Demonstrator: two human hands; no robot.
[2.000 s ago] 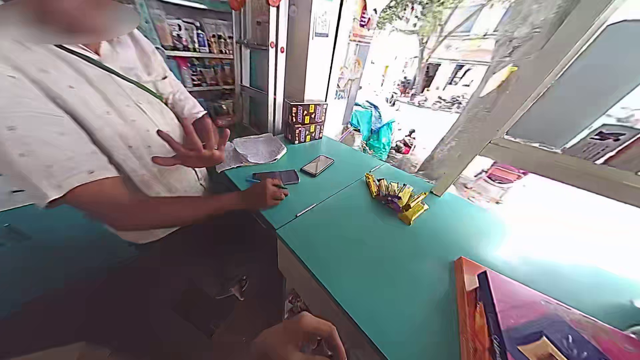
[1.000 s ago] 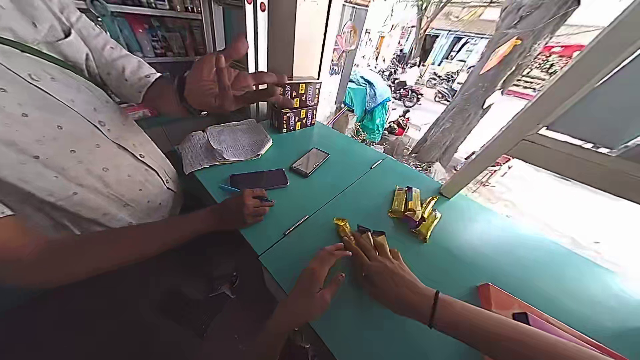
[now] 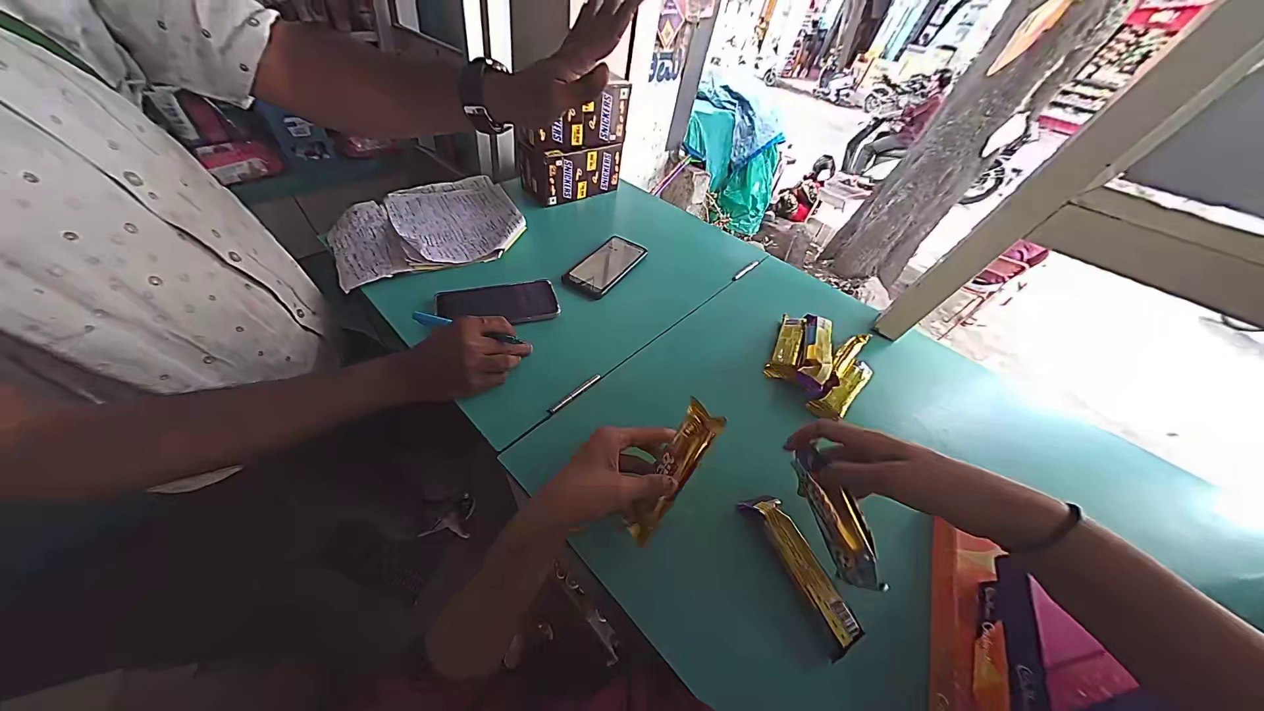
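Note:
My left hand (image 3: 617,479) grips a gold-wrapped snack bar (image 3: 677,470) between thumb and fingers, tilted above the green counter (image 3: 721,592). To its right, my right hand (image 3: 869,459) has thumb and fingers around the upper end of a dark-and-gold wrapped bar (image 3: 839,523). Another long gold-wrapped bar (image 3: 805,575) lies on the counter between my hands, close to the one at my right hand. Beyond my right hand, several gold and purple wrapped bars (image 3: 818,361) lie in a loose group.
Across the counter a person's hand (image 3: 479,355) holds a blue pen (image 3: 432,319) beside a dark phone (image 3: 499,302). A second phone (image 3: 605,267), handwritten papers (image 3: 449,222) and stacked Snickers boxes (image 3: 573,173) stand farther back. Cadbury boxes (image 3: 1071,642) lie at lower right.
One second ago both my hands were close together over the bars on the counter; now they are apart, and my left hand has lifted a gold bar. The other person's raised hand has moved right.

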